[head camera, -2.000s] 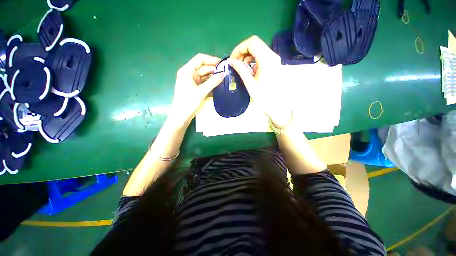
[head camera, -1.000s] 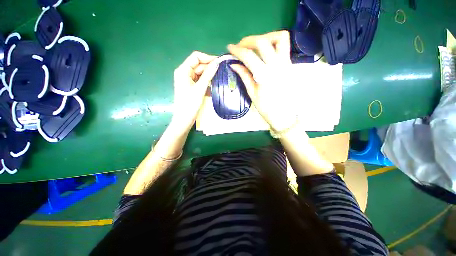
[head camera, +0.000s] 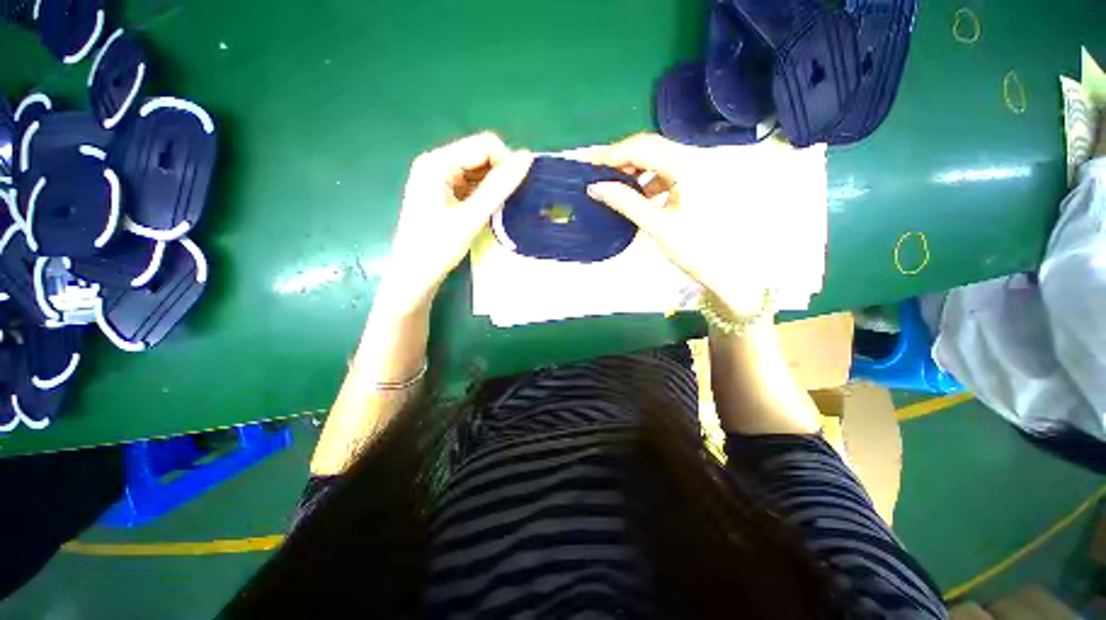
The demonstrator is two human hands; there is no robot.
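A navy oval pad (head camera: 570, 230) is held sideways over pale sheets (head camera: 752, 230) on the green bench. Its ribbed face shows, with a small gold mark near the middle and a white edge at its left end. My left hand (head camera: 455, 200) grips the left end between thumb and fingers. My right hand (head camera: 667, 212) grips the right end, thumb on top of the face. The fingers under the pad are hidden.
A pile of navy pads with white arcs (head camera: 73, 206) lies at the left. A smaller pile (head camera: 813, 73) lies beyond the sheets at the right. A cardboard box (head camera: 867, 448) and blue stool (head camera: 904, 351) stand below the bench edge. Grey-white cloth (head camera: 1031, 303) is at the far right.
The pad has turned from upright to sideways, its white edge moving from the far end to the left. My right hand has moved from its top to its right end.
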